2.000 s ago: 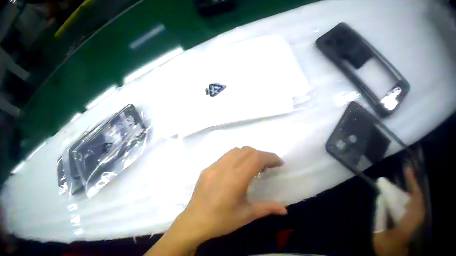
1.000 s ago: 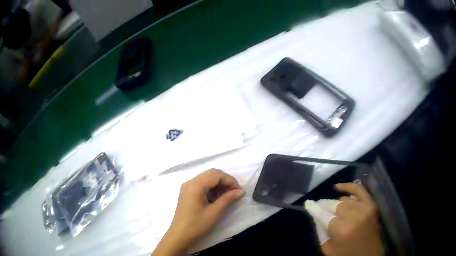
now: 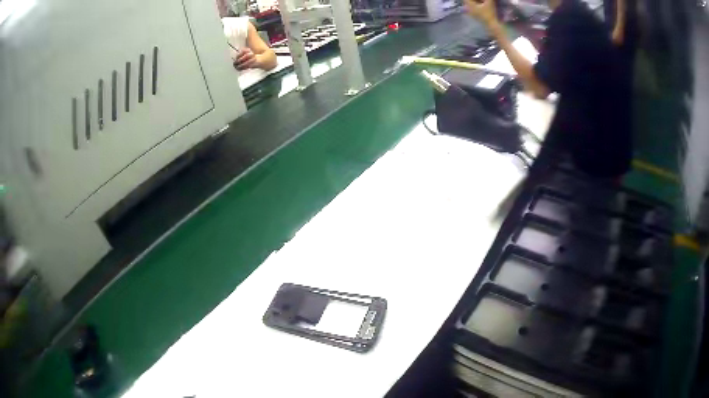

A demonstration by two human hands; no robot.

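A black plastic housing (image 3: 325,316) with rounded corners and a window opening lies flat on the white-covered bench (image 3: 373,233) at the lower middle of the view. White shows through its opening. Neither of my hands is in the picture. The housing that my right hand held and the bagged housings are out of view. A small dark mark shows at the bottom edge of the white surface.
A dark block (image 3: 87,356) sits on the green belt (image 3: 233,233) at lower left. A grey slotted cabinet (image 3: 117,101) stands at left. Stacked black blister trays (image 3: 564,295) are at right. A black box-shaped device (image 3: 476,116) with cables and a person (image 3: 587,85) are farther along; another person's arm (image 3: 260,56) shows behind.
The view has swung up and right along the line. Both hands, the held housing, the poly bags and the bagged housings have left the picture; cabinet, trays and people have come in.
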